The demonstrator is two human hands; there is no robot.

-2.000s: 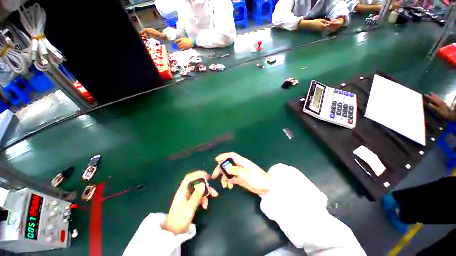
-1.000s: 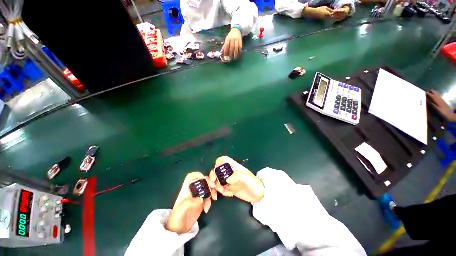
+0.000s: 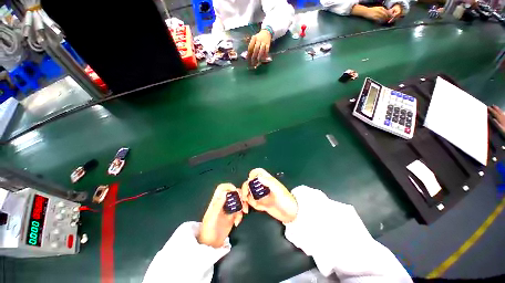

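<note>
My left hand (image 3: 217, 221) holds a dark rounded-square watch unit (image 3: 233, 202), its face up with small white marks on it. My right hand (image 3: 275, 200) holds a second, similar unit (image 3: 258, 188), also face up. The hands are side by side and nearly touching, above the green bench. The undersides of both units are hidden by the fingers and palms.
A power supply (image 3: 52, 224) with a red test lead (image 3: 128, 199) stands left, beside red tape (image 3: 108, 237) and several watch inner assemblies (image 3: 118, 161). A calculator (image 3: 386, 108) and white paper (image 3: 458, 120) lie on a black board (image 3: 382, 146) at right. A person's hand (image 3: 258, 47) is across the bench.
Since two seconds ago both units have turned face up, and the thumbs no longer cover them. The supply's green digits went from 0.057 to 0.000. The person opposite has reached towards the small parts.
</note>
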